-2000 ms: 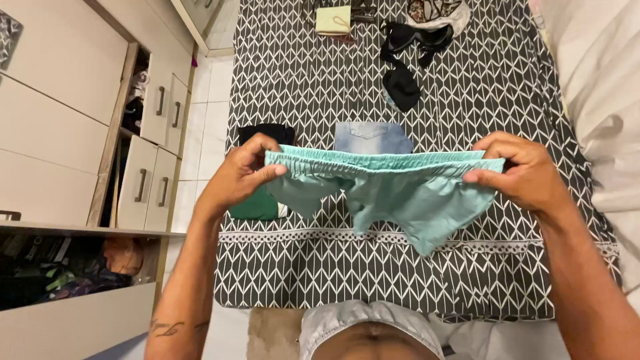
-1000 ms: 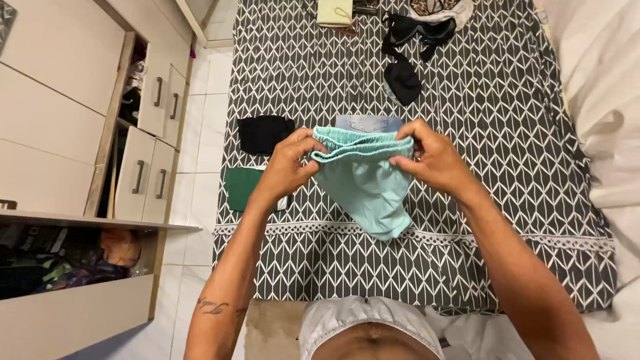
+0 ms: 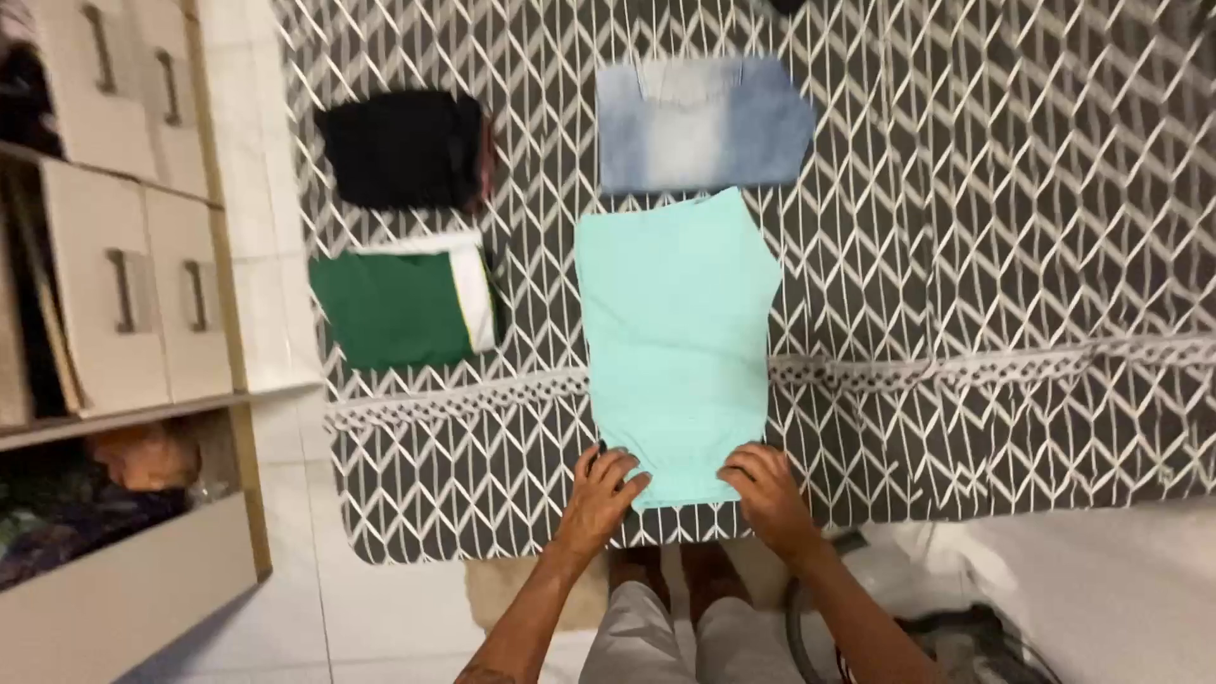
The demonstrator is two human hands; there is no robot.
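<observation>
Mint-green shorts (image 3: pixel 679 332), folded in half lengthwise, lie on the patterned bedspread (image 3: pixel 997 446). My left hand (image 3: pixel 603 494) pinches the lower left corner of the shorts near the bed's edge. At the lower right corner, my right hand (image 3: pixel 765 489) has its fingers on the same cloth. Folded blue denim (image 3: pixel 703 123) lies just beyond the top of the shorts. To the left are a folded black garment (image 3: pixel 404 149) and, below it, a folded green and white garment (image 3: pixel 404 304).
White cabinets with metal handles (image 3: pixel 122 290) stand at the left. Below them an open drawer (image 3: pixel 133 579) holds clothes. Tiled floor (image 3: pixel 285 532) runs between cabinets and bed. A beige mat (image 3: pixel 508 589) lies by my feet, and a dark item (image 3: pixel 959 636) is at the lower right.
The mint shorts were held up bunched in both hands; now they lie flat and folded on the bed. My hands have come down to their near end. The view has moved closer to the bed.
</observation>
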